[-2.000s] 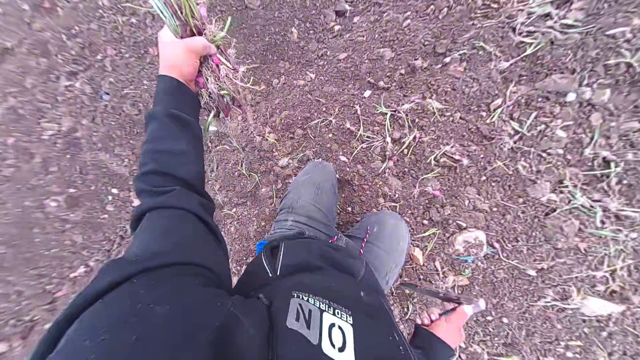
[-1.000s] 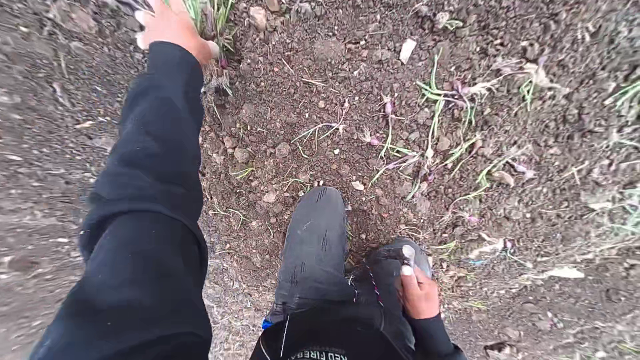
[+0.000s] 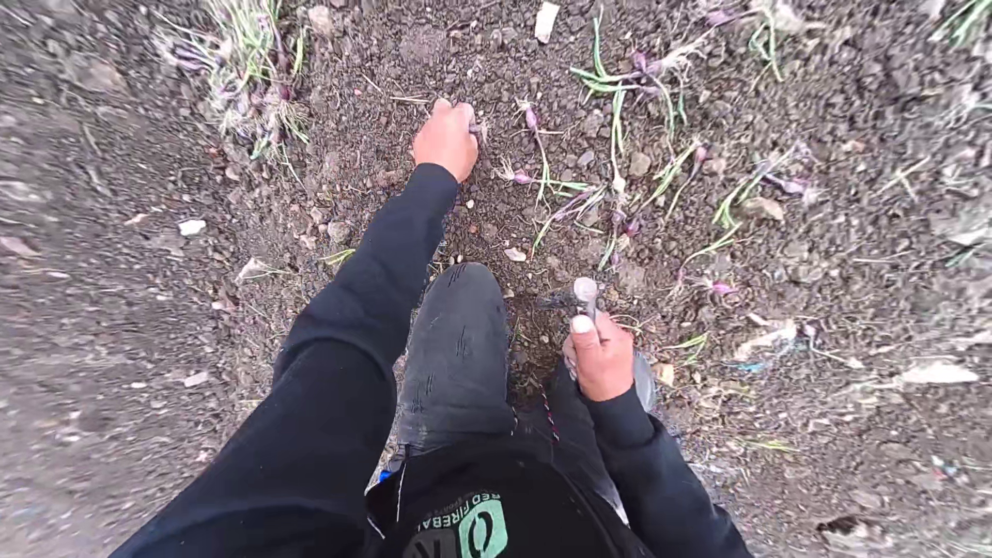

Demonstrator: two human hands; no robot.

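My left hand (image 3: pixel 447 141) is on the soil left of the scattered small red onions, closed round a small onion plant whose purple bulb and roots show at its right side. In front of my right knee, my right hand (image 3: pixel 603 358) grips a hand tool (image 3: pixel 587 293) with a pale rounded end; a dark part, perhaps its blade, lies near the ground. Loose onion plants with green leaves (image 3: pixel 542 167) lie just right of my left hand. A heap of bunched onion plants (image 3: pixel 252 77) rests on the ground at the upper left.
Stones and clods dot the dry soil, with a pale flat piece (image 3: pixel 545 22) at the top. More onion plants (image 3: pixel 721 288) lie to the right, near a crumpled pale scrap (image 3: pixel 767 341). My knees (image 3: pixel 463 333) are at the middle of the view.
Two seconds ago my left hand held the onion bunch; the bunch now lies on the ground at the upper left. My left hand has moved right, and my right hand has come forward of the knee.
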